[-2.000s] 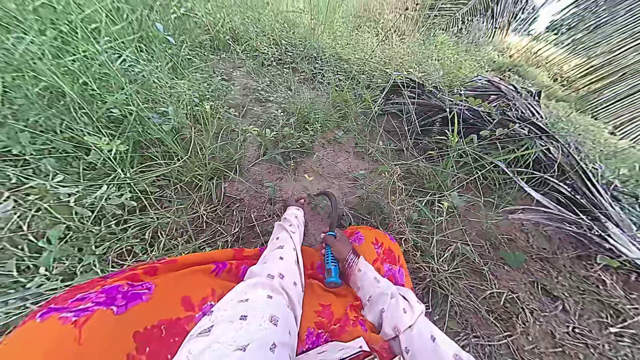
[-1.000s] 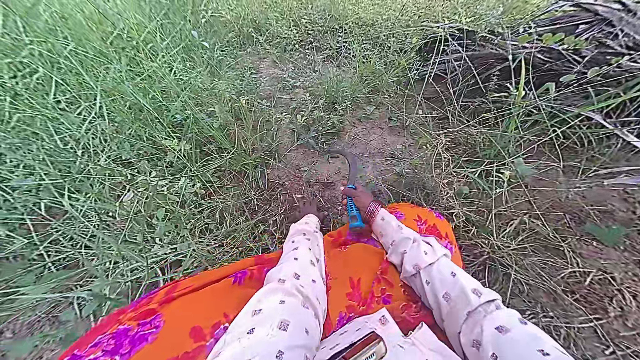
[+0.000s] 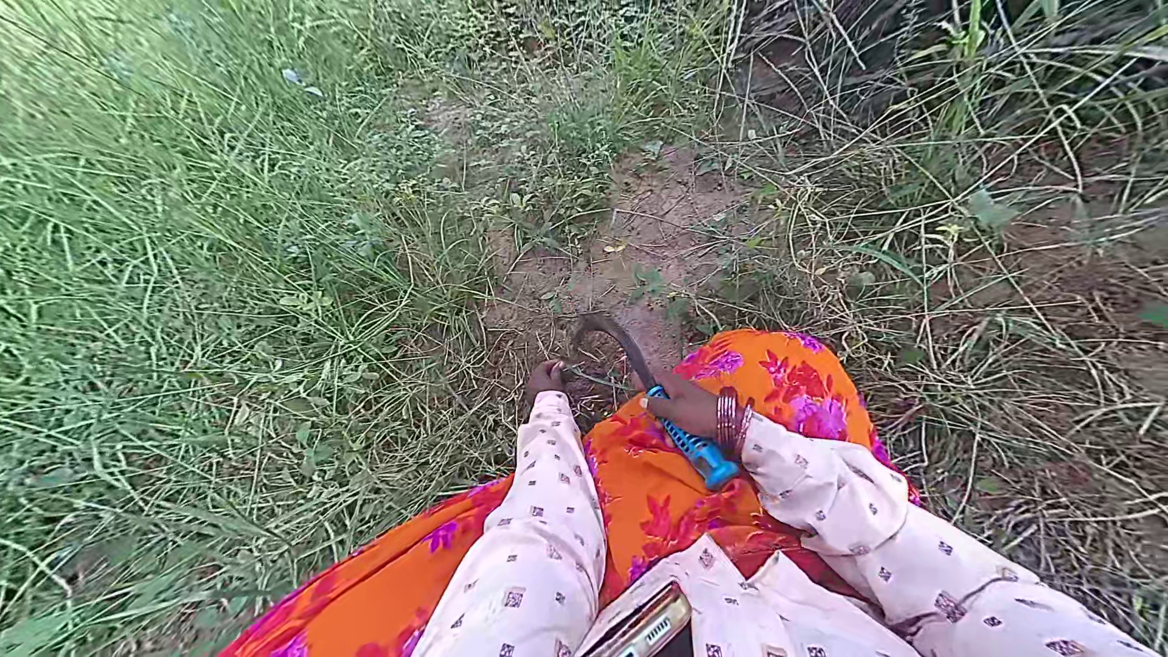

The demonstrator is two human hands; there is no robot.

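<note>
My right hand is closed around the blue handle of a sickle, over the orange flowered cloth across my lap. The sickle's dark curved blade arches up and to the left over bare soil. Just left of the blade, my left hand is low at the ground, thumb and fingers closed on a thin green stem that reaches toward the handle. Bangles circle my right wrist, and both arms wear pale printed sleeves.
Tall green grass fills the left side. A patch of bare soil lies ahead, with small weeds around it. Dry grass and stalks cover the right. A phone-like object rests at my lap.
The sickle has tilted from nearly upright, its blade now leaning left toward my left hand. A thin stem now shows at my left fingers. The view has moved closer to the ground.
</note>
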